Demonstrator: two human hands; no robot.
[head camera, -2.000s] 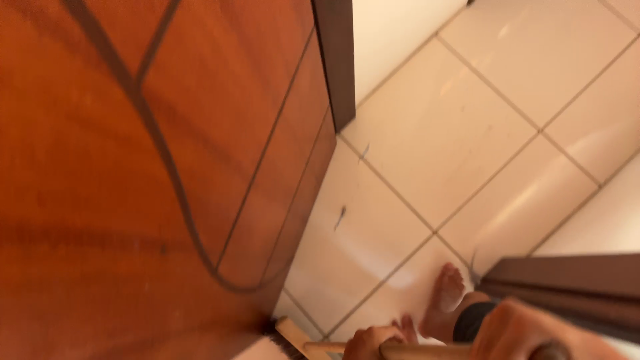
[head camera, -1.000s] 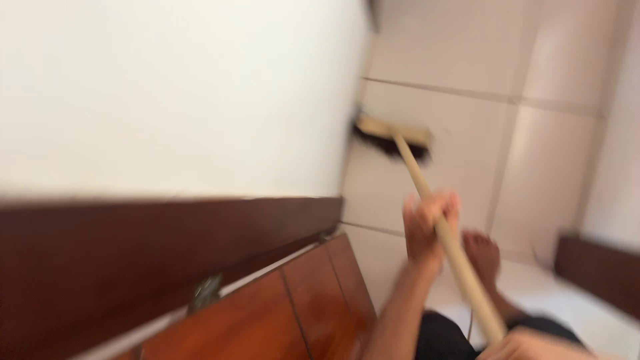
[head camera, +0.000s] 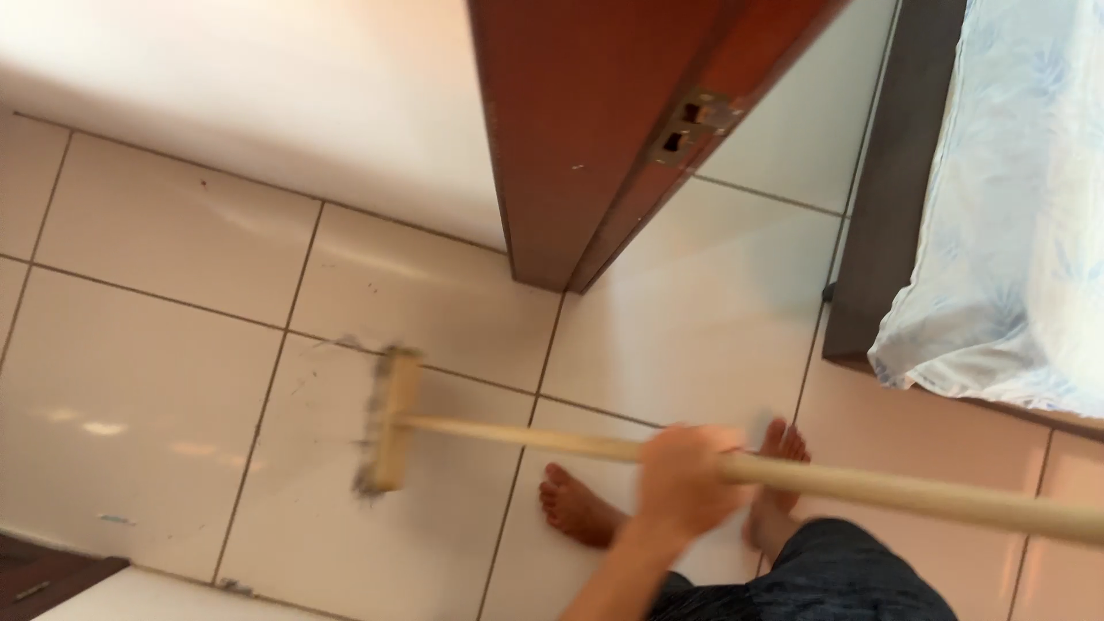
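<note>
A push broom with a wooden head (head camera: 398, 423) lies across the tiled floor, its dark bristles facing left, with grey dust clinging to them. From the head a long pale wooden handle (head camera: 897, 490) runs right and out of the picture. My left hand (head camera: 690, 479) is closed around the handle above my bare feet, somewhat blurred. My right hand is out of view, and so is the far end of the handle. Bits of dust and hair (head camera: 345, 341) lie on the tiles near the broom head.
A reddish-brown door frame with a metal strike plate (head camera: 681, 129) stands against the white wall (head camera: 328, 103). At the right is a dark bed frame (head camera: 897, 172) under a pale patterned sheet (head camera: 1009, 259). Another dark wooden frame (head camera: 52, 573) is at the lower left.
The view has swung considerably. My right hand, on the handle at the lower right one second ago, has left the view. My left hand still holds the broom.
</note>
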